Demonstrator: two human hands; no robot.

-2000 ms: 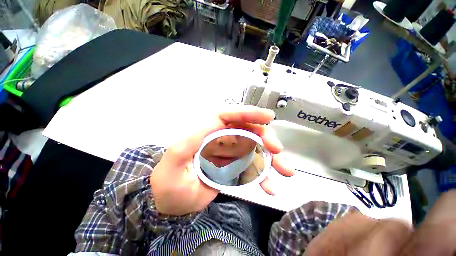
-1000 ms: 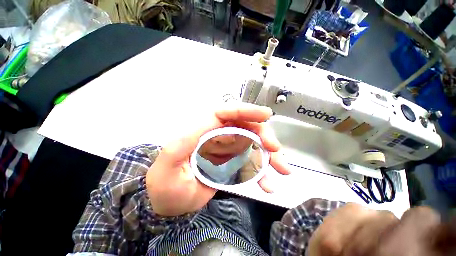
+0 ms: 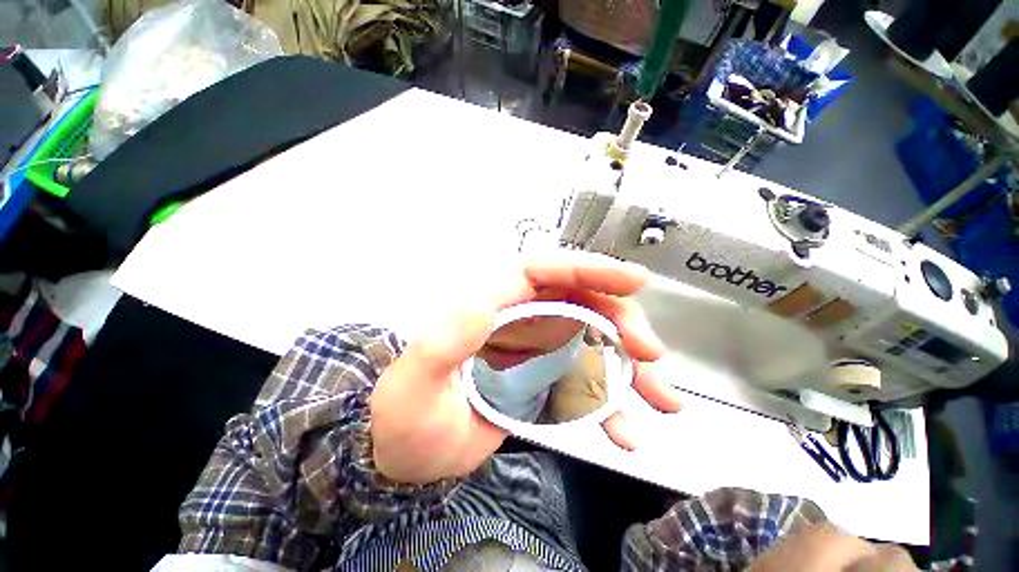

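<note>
My left hand (image 3: 430,413) is shut on a round hand mirror (image 3: 478,411) with a white rim, its fingers curled around the edge. The mirror is held above the front of the white table and reflects part of a face and a pale cloth. My right hand (image 3: 832,552) is at the bottom right edge, mostly cut off by the frame, with only a blurred part showing beyond the plaid sleeve. Its fingers are out of the picture.
The white sewing machine (image 3: 715,240) marked "brother" stands at right on the white table (image 3: 369,190). Black-handled scissors (image 3: 869,447) lie at its right end. Black cloth (image 3: 257,117) lies along the far left edge, near a clear plastic bag (image 3: 179,73) and a green basket (image 3: 54,162).
The mirror and my left hand appear slightly further right and lower, with the whole view shifted the same way. My right hand has dropped lower, mostly out of the picture.
</note>
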